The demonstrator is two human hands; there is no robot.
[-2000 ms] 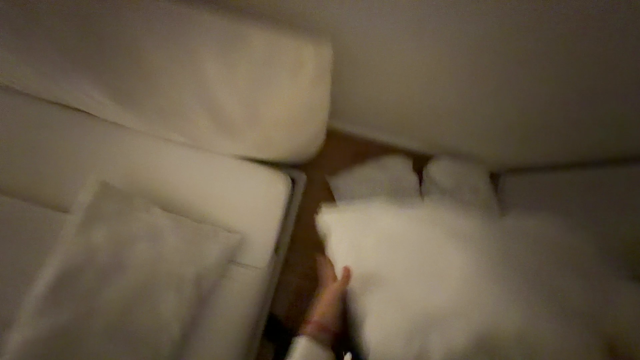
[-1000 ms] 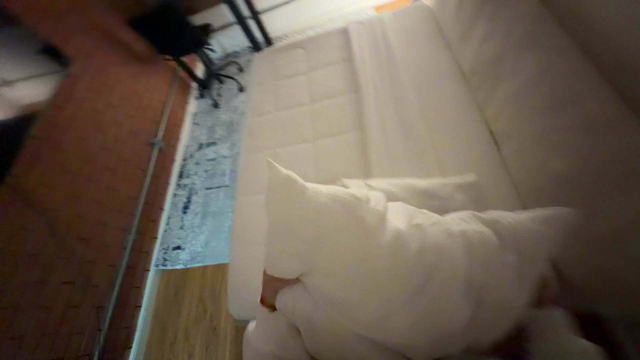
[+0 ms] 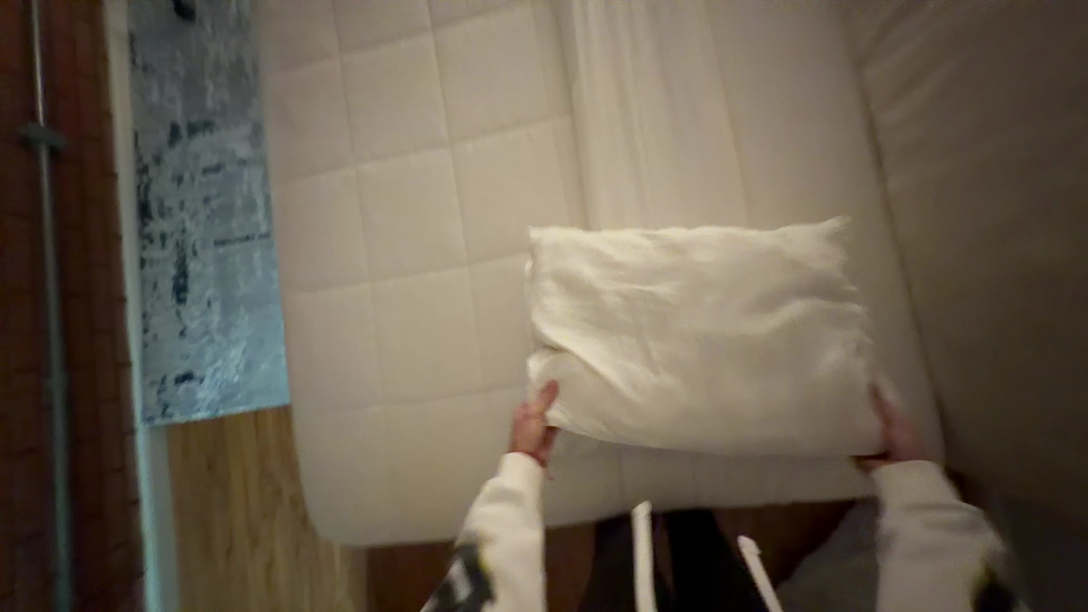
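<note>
A white pillow (image 3: pixel 697 331) lies flat on the pale cushioned seat (image 3: pixel 408 340), which has stitched squares on its left part. My left hand (image 3: pixel 534 425) grips the pillow's near left corner, where the cloth is folded over, with the thumb on top. At the near right corner my right hand (image 3: pixel 897 433) holds the pillow's edge; its fingers are partly hidden.
A pale backrest (image 3: pixel 994 238) runs along the right side. On the left are a blue-grey rug (image 3: pixel 204 255), a wood floor (image 3: pixel 246 510) and a brick wall (image 3: pixel 85 297) with a metal pipe (image 3: pixel 53 340). Grey fabric (image 3: pixel 837 561) lies low at the right.
The view has swung round. One second ago the pillow was bunched up between my hands; now it is spread flat on the seat. Both hands are plainly visible at its near corners.
</note>
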